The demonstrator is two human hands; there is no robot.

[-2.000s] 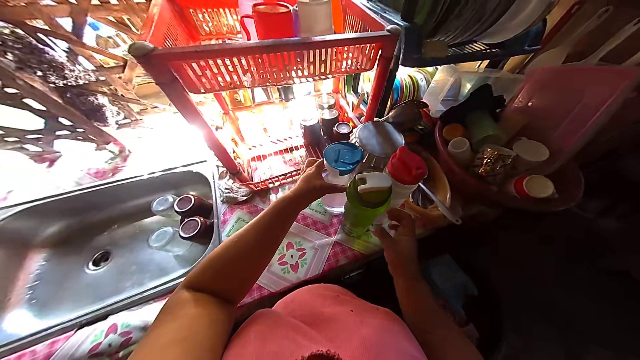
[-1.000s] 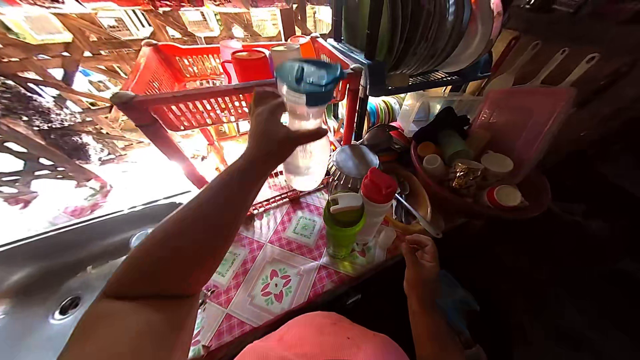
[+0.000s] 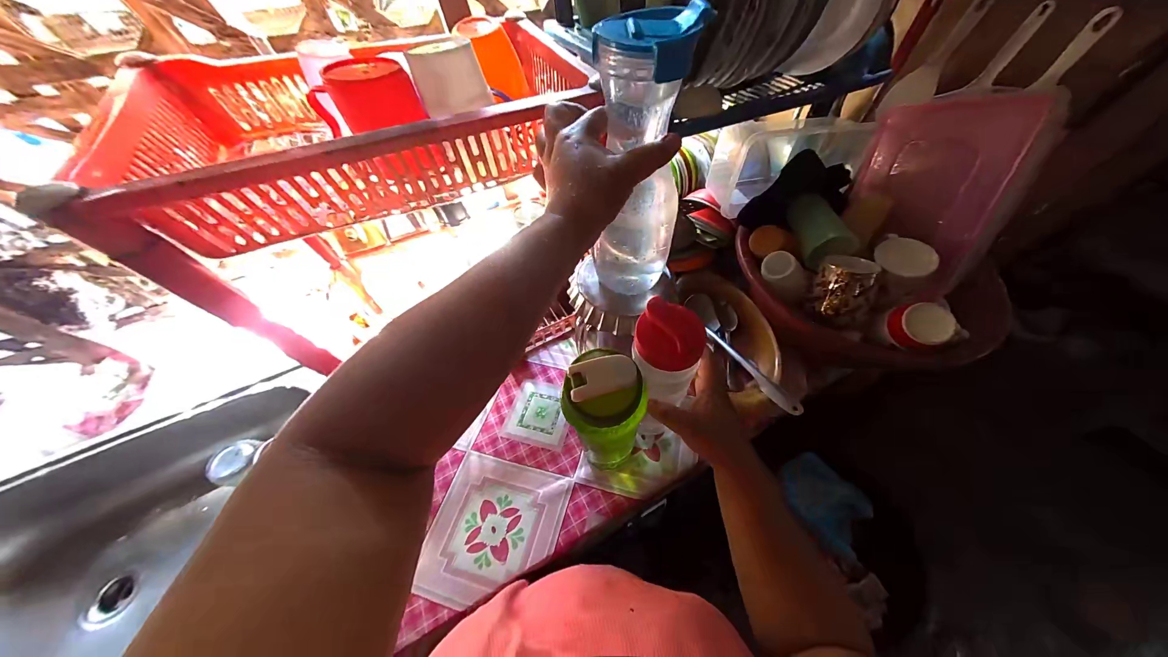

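My left hand grips a clear plastic bottle with a blue lid, upright beside the right end of the red plastic rack. The bottle's base overlaps a ribbed metal-and-glass vessel from this view; whether they touch I cannot tell. My right hand is at the side of a white bottle with a red lid, fingers curled around its lower right part. Just left of that bottle, a green tumbler with a cream flip lid stands on the patterned tablecloth.
Red, white and orange cups sit in the rack. A steel sink lies at the left. On the right are a bowl of spoons, a basin of cups and a pink lid. Plates fill a dark rack above.
My left hand has raised the blue-lidded bottle from low beside the tumbler, then moved it right from in front of the rack. My right hand has come up to the red-lidded bottle.
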